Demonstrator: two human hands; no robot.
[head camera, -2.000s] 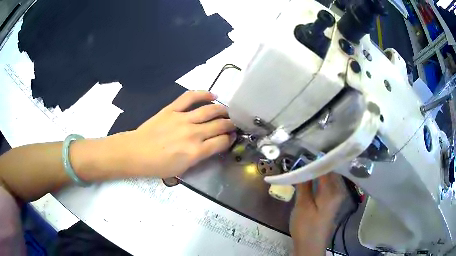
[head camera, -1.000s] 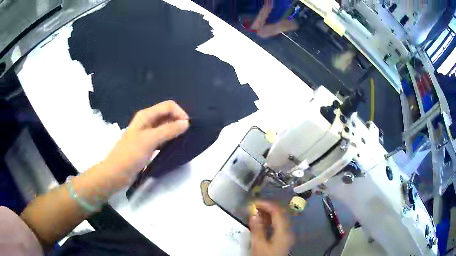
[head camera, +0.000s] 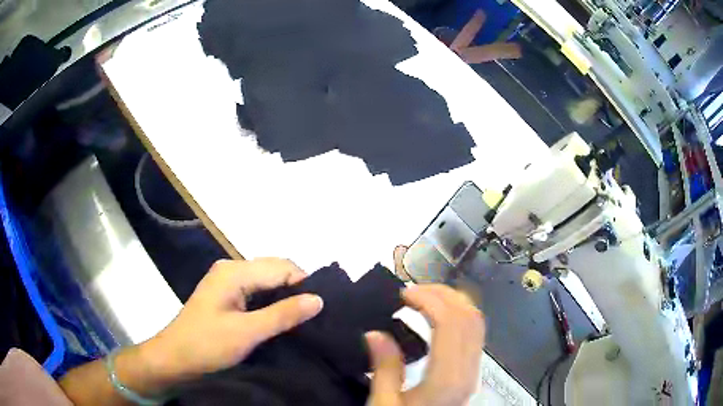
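Observation:
A black fabric piece (head camera: 341, 317) with a notched top edge is held up at the table's front edge, left of the sewing machine. My left hand (head camera: 238, 317) pinches its left side between thumb and fingers. My right hand (head camera: 432, 345) holds its right side, with thumb and fingers apart at the fabric's edge. More black fabric hangs below and is cut off by the picture's rim. A pile of overlapping black cut pieces (head camera: 333, 87) lies on the white table (head camera: 293, 214).
The white sewing machine head (head camera: 551, 202) stands at the right over its grey bed (head camera: 507, 309). A red-and-black tool (head camera: 563, 321) lies on the bed. A blue crate rim (head camera: 28, 277) is at the left. Another person's arm (head camera: 487, 51) shows at the top.
My left hand has left the pile and moved toward the front edge with black fabric. My right hand has moved left from the machine bed and taken hold of it. The view has shifted left.

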